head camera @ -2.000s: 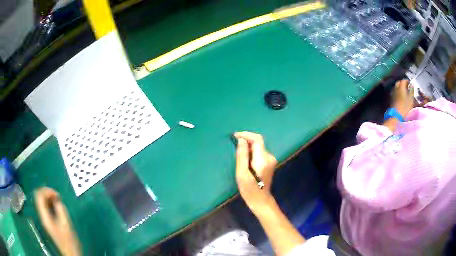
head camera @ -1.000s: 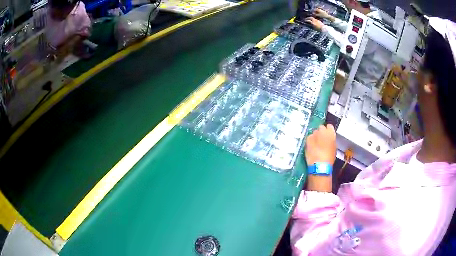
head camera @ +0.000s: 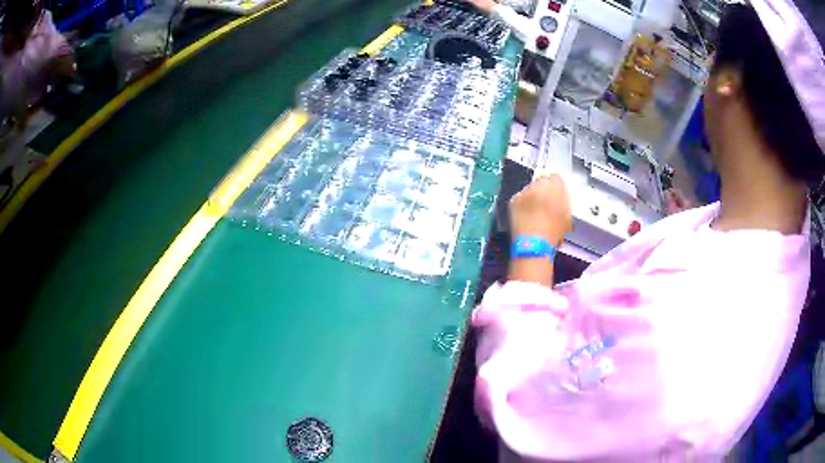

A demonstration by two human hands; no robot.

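A round black housing [head camera: 309,439] lies flat on the green bench top [head camera: 271,335] at the bottom edge of the view, its ringed, ribbed face up. Nothing touches it. Clear blister trays [head camera: 362,190] lie farther up the bench; the near one shows empty-looking shiny pockets, and the one behind it [head camera: 407,90] holds some black parts. Neither my left hand nor my right hand is in the picture.
A co-worker in a pink smock [head camera: 633,335] sits close at the right, a raised hand with a blue wristband [head camera: 534,247] beside the trays. A white machine [head camera: 592,172] stands behind. A dark green conveyor belt [head camera: 145,181] runs left of the yellow strip [head camera: 136,316].
The view has swung right and up the line. My hands, the white sheet and the black pad have left the picture. The housing still lies on the bench.
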